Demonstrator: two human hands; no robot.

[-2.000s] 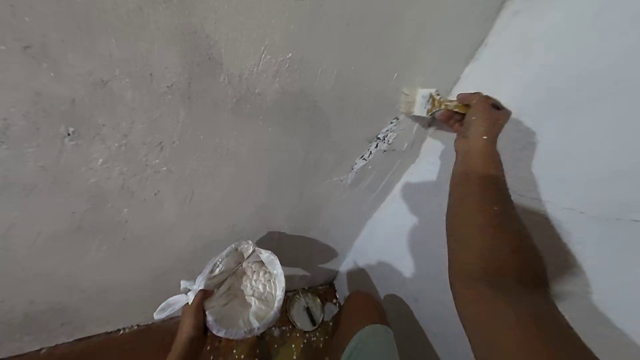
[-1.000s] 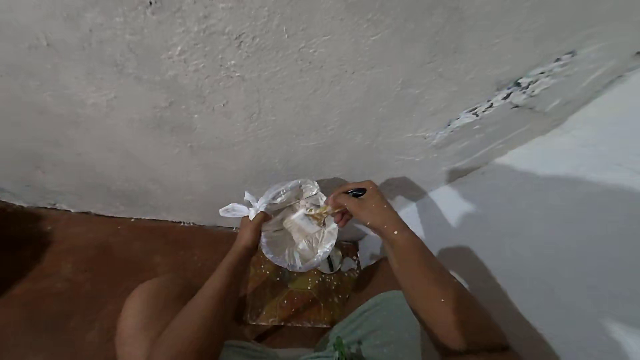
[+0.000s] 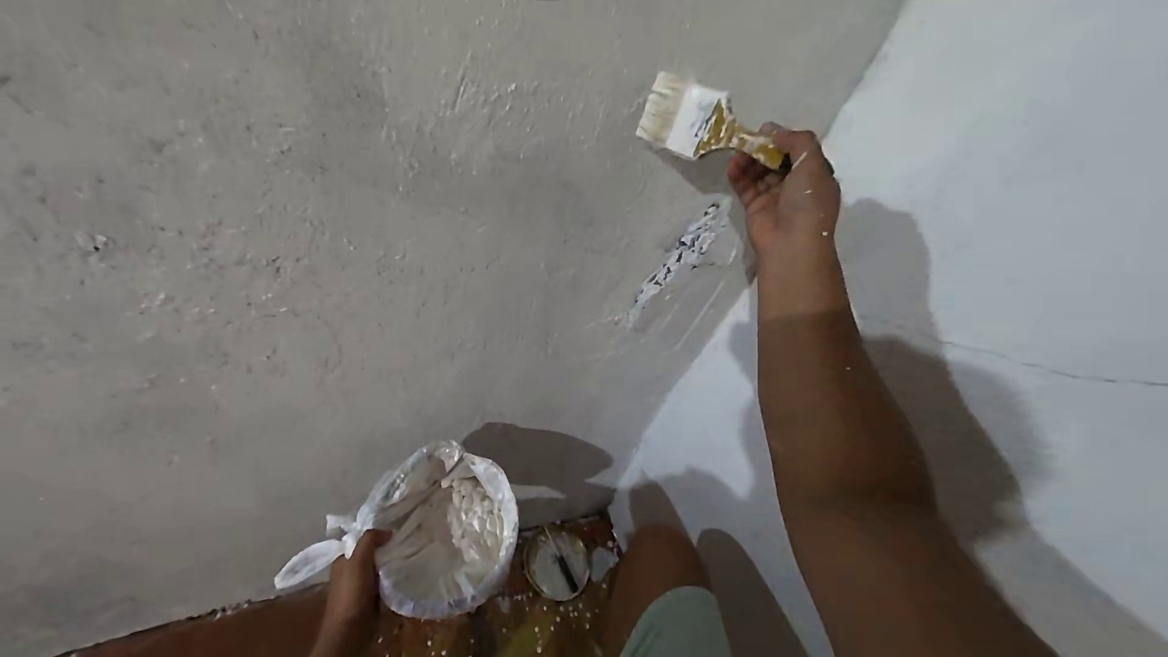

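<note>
My right hand (image 3: pixel 789 196) grips the yellow, paint-smeared handle of a flat paintbrush (image 3: pixel 686 117), its pale bristles pointing left against or very near the grey wall (image 3: pixel 365 301). Just below the brush, a rough slanted patch (image 3: pixel 680 260) with white and dark flecks marks that wall. At the lower left, my left hand (image 3: pixel 356 575) holds the rim of a round container lined with a knotted white plastic bag (image 3: pixel 497 484). Thick whitish paint or paste (image 3: pixel 474 520) lies inside it; my left fingers are partly hidden by the container.
A white wall (image 3: pixel 1031 228) with a thin crack meets the grey one in a corner at right. On the paint-spattered floor covering (image 3: pixel 538 630) stands a round lid or tin (image 3: pixel 557 564) with a dark object in it. My bent knee (image 3: pixel 662 557) is beside it.
One second ago the brush was down in the lined container; my right hand has since raised it to the grey wall. It is now above the rough patch. The view has shifted strongly.
</note>
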